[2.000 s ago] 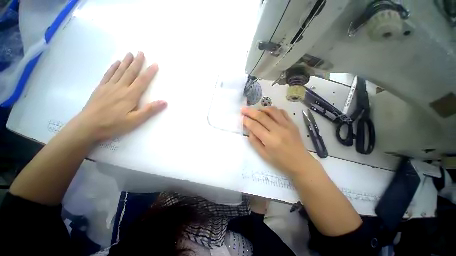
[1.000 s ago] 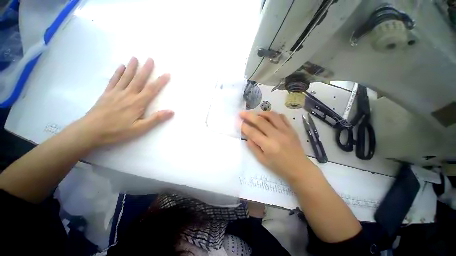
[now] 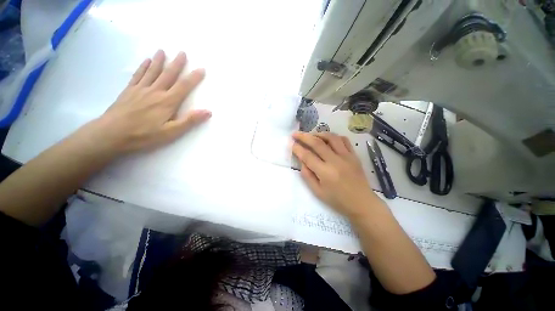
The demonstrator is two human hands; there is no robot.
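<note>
Thin white fabric (image 3: pixel 243 188) lies spread over the white table, glaring and hard to tell from it; its right edge runs by the needle area. My left hand (image 3: pixel 152 106) lies flat on it at left, fingers spread, gripping nothing. My right hand (image 3: pixel 328 167) rests at the fabric's right edge, just below the presser foot area, fingers close together with fingertips on the edge; whether they pinch it is unclear. The sewing machine head (image 3: pixel 395 61) stands at upper right. The needle is not clearly visible. The bed plate's outline shows through the fabric.
Thread snips (image 3: pixel 381 170), black-handled shears (image 3: pixel 439 152), a slim dark tool (image 3: pixel 390 133) and a white marked strip (image 3: pixel 425 124) lie right of my right hand. A dark flat object (image 3: pixel 481 237) is at the right corner. Blue-edged plastic (image 3: pixel 30 82) is at left.
My left hand moved right and a little down, then up the table. My right hand stays by the fabric edge, nearly still. The fabric edge by it shifted slightly.
</note>
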